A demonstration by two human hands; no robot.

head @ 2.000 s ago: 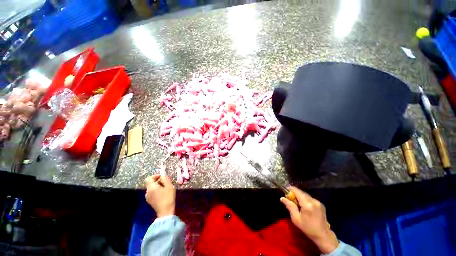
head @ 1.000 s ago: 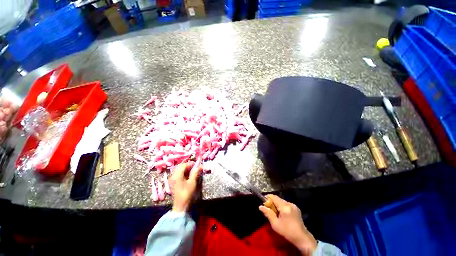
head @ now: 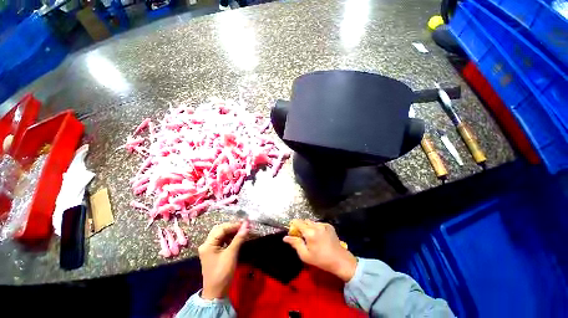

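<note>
A loose heap of pink moulded pieces (head: 199,161) lies on the speckled bench, with several separate pieces (head: 171,238) near the front edge. My left hand (head: 222,254) is at the bench edge below the heap, its fingertips pinching a small pink piece (head: 244,226) that is mostly hidden. My right hand (head: 321,246) grips the wooden handle of a trimming knife (head: 268,221). Its narrow blade points left, close to my left fingertips; whether it touches the piece is too small to tell.
A black hooded object (head: 349,115) stands right of the heap. Hand tools with wooden handles (head: 471,144) lie beyond it. Blue crates (head: 517,68) are at far right. At left are a red tray (head: 53,180), white cloth (head: 71,186), smartphone (head: 73,237) and cardboard (head: 101,211).
My left hand first moved to the heap's edge, then down to the bench edge with a pink piece. The knife has come in beside my left fingertips. The view has shifted right.
</note>
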